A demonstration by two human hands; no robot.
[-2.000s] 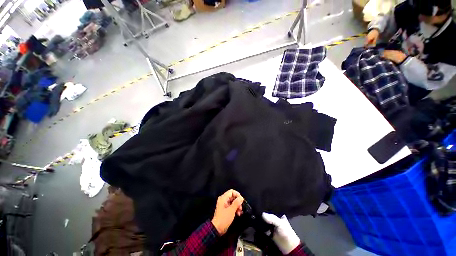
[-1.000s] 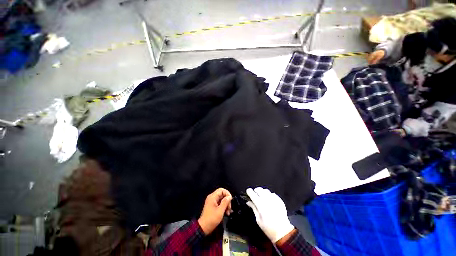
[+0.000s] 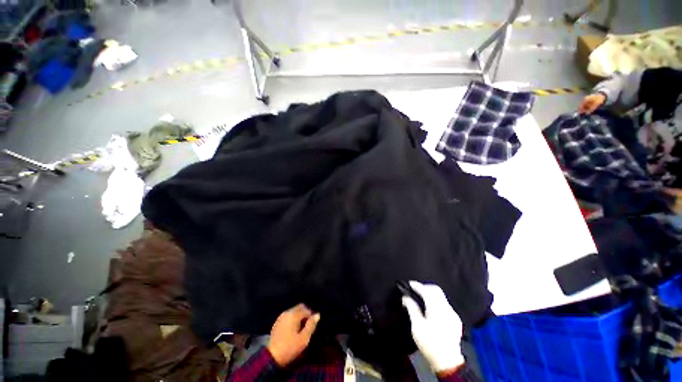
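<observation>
A large black garment (image 3: 299, 201) lies heaped over the white table (image 3: 557, 224) and hangs down toward my lap. My left hand (image 3: 294, 333) is bare and pinches the near edge of the black cloth between thumb and fingers. My right hand (image 3: 436, 322), in a white glove, is at the right of the near part of the garment. A small dark tool, likely thread snips (image 3: 407, 289), shows at its thumb and fingers; most of it is hidden. Small pale marks show on the cloth between my hands.
A plaid piece (image 3: 486, 123) and a smartphone (image 3: 579, 274) lie on the table. A blue crate (image 3: 550, 347) stands at the right. Another person's hand (image 3: 593, 102) holds plaid garments. Brown garments (image 3: 146, 298) are heaped at the left. A grey rack (image 3: 374, 73) stands behind.
My hands have moved apart: the left away to the left, the gloved right to the right. The dark tool now shows at the glove. The view has shifted.
</observation>
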